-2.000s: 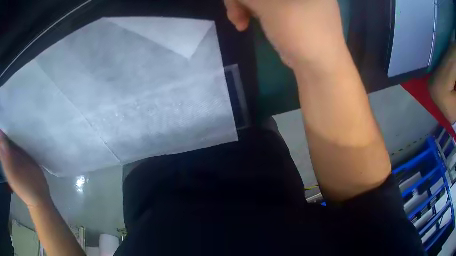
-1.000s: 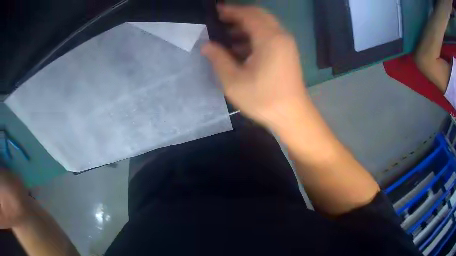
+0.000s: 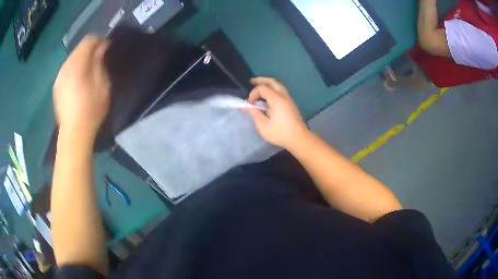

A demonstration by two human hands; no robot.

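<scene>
The white protective sheet (image 3: 191,141) lies over the base of the open laptop, its far right edge lifted and creased. My right hand (image 3: 278,117) pinches that edge at the laptop's right side. The dark laptop lid (image 3: 147,65) stands raised beyond the sheet and is blurred. My left hand (image 3: 82,87), also blurred, is at the lid's left edge with its fingertips against it; the exact grip is partly hidden. A corner of the laptop base shows below the sheet at the near left.
Blue-handled pliers (image 3: 117,192) lie on the green bench (image 3: 240,24) at left. Another laptop (image 3: 336,27) lies on a black mat at upper right. A closed dark device with white labels (image 3: 147,11) is at the top left. A person in red and white (image 3: 469,43) is at the right.
The view has shifted back, showing more bench. My left hand has moved from the lower left up to the lid. My right hand has taken hold of the sheet's edge and lifted it.
</scene>
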